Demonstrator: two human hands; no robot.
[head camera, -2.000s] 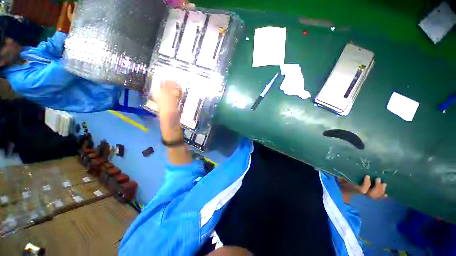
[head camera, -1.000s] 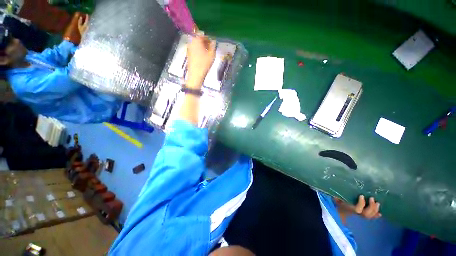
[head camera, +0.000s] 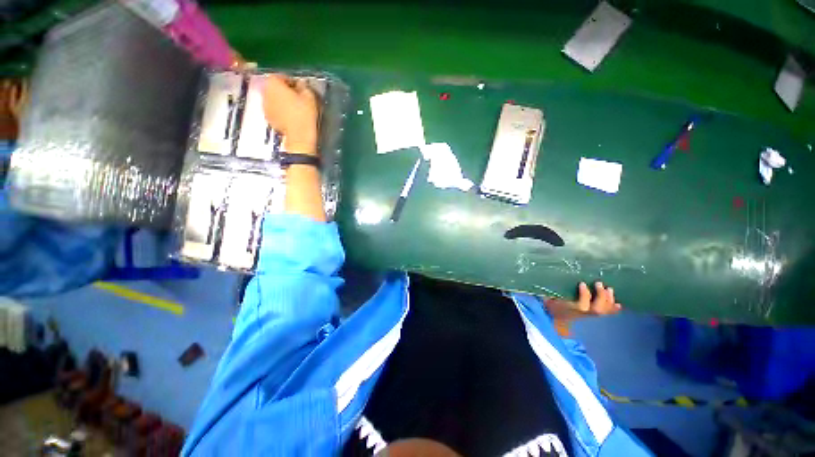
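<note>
My left hand (head camera: 290, 116), with a dark wristband, is over the upper right part of the clear plastic blister tray (head camera: 331, 170). Its fingertips point down at the top-row modules; whether they grip one is hidden. Silver-grey modules, such as one at the upper left (head camera: 220, 114), lie in the tray in two rows; my arm covers the lower right pocket. My right hand (head camera: 599, 299) rests on the bench's front edge, fingers apart, with nothing visible in it. A small stack of modules (head camera: 513, 156) lies on the green mat.
A ridged grey block (head camera: 103, 116) stands left of the tray, a pink bag (head camera: 192, 36) behind. White paper (head camera: 397, 121), crumpled paper (head camera: 445, 168), a thin pen or blade (head camera: 407, 189), a black curved strip (head camera: 534, 234) and a blue tool (head camera: 676, 143) lie on the mat. Single modules (head camera: 598, 36) lie on the conveyor.
My left hand moved from the tray's lower area to its top row, then slightly right along it. My right hand stays at the bench edge. The view has turned and shifted right.
</note>
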